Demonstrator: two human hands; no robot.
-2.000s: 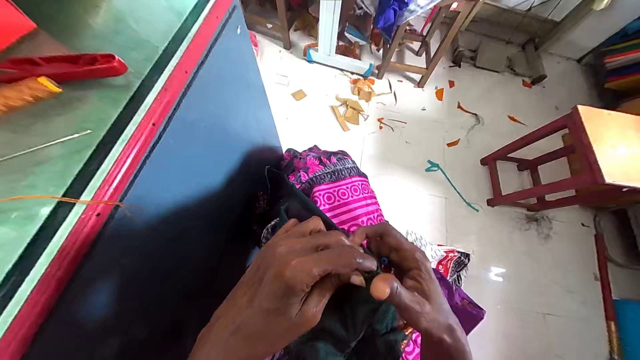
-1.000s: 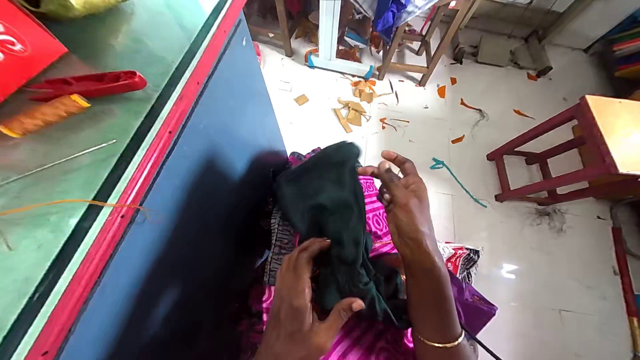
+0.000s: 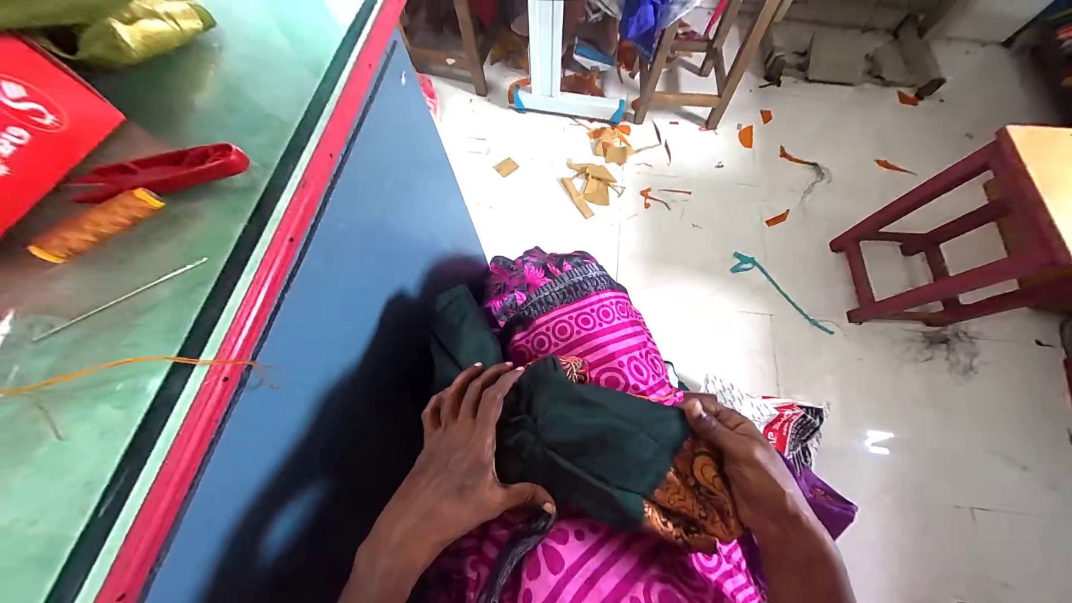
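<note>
A dark green cloth garment piece with an orange-brown patterned part lies across my lap, over pink and black printed fabric. My left hand rests on the green cloth at its left, fingers spread and thumb apart. The right edge of the cloth, by the patterned part, is pinched between the thumb and fingers of my right hand. A dark strip of cloth hangs below my left thumb.
On the glass-topped counter at left are an orange thread spool, a red thread snipper, a needle and a red box. A red-framed stool stands right. Scraps lie on the floor.
The green cloth, bunched up a second ago, is now spread sideways with its orange-brown part showing. My right hand has come down from above and taken hold of the cloth's right edge.
</note>
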